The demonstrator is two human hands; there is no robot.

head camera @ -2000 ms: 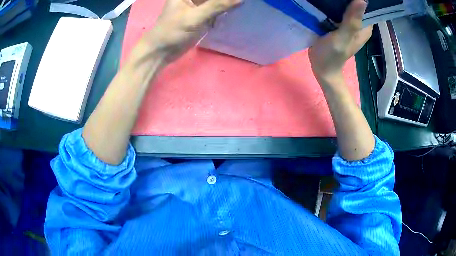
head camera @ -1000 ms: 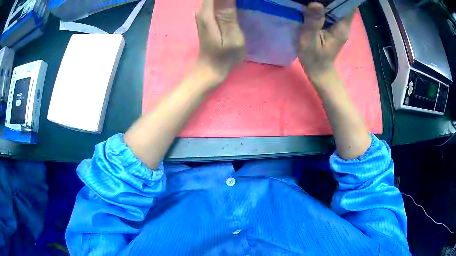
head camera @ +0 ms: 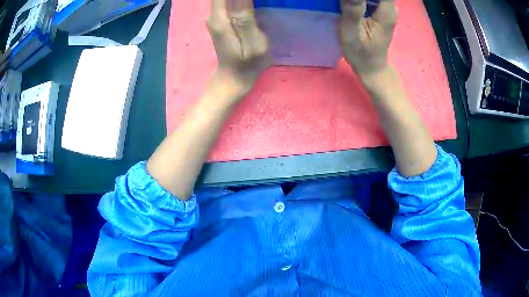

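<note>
A white-and-blue printed sleeve (head camera: 304, 36) is held between my two hands over the pink-red mat (head camera: 301, 116). Its upper part is cut off by the top edge of the picture. My left hand (head camera: 242, 43) grips its left side and is blurred, with the fingertips out of the picture. My right hand (head camera: 366, 40) grips its right side. Whether anything is inside the sleeve is hidden. A plain white inner box (head camera: 101, 101) lies on the dark green bench left of the mat.
A finished retail box (head camera: 36, 129) stands at the far left, with more blue-edged boxes (head camera: 33, 49) behind it. White paper strips (head camera: 95, 41) lie above the white box. The digital scale (head camera: 502, 81) is at the right.
My left hand has moved right and both hands now hold the sleeve from its two sides, more level than before. The view has shifted, so the bench things sit differently in the picture.
</note>
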